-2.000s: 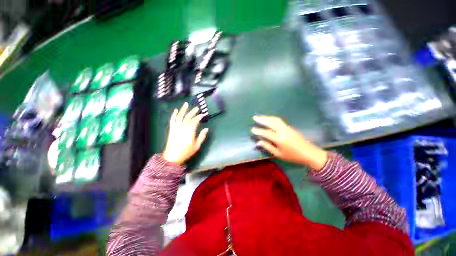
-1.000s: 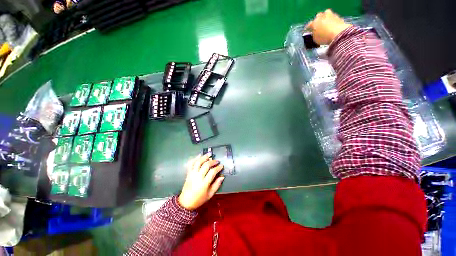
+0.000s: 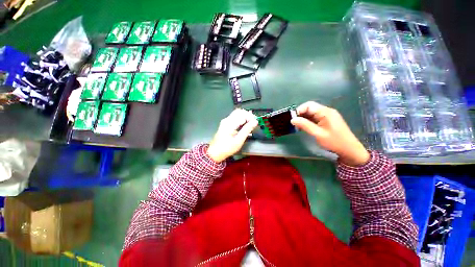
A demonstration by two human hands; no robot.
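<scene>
A green circuit board with a dark display face (image 3: pixel 279 122) is held between both hands above the bench's front edge. My left hand (image 3: pixel 234 134) grips its left end with thumb and fingers. My right hand (image 3: pixel 324 129) grips its right end. A black plastic frame shows partly behind the board and left fingers, mostly hidden. Another loose black plastic frame (image 3: pixel 245 88) lies just beyond the hands. More black frames (image 3: pixel 212 57) are piled farther back. Green circuit boards (image 3: pixel 126 58) lie in rows on a black foam stack (image 3: pixel 140 123) at the left.
Stacked clear blister trays (image 3: pixel 416 94) stand on the right, with dark screens in far pockets. Black and white small parts (image 3: pixel 40 78) and a clear plastic bag (image 3: pixel 73 41) lie far left. A blue bin (image 3: pixel 424 208) is below right, a cardboard box (image 3: pixel 49 221) below left.
My right hand has come back from the blister tray's far end to the middle. My left hand has left the near frame, and both hands now hold the circuit board with display.
</scene>
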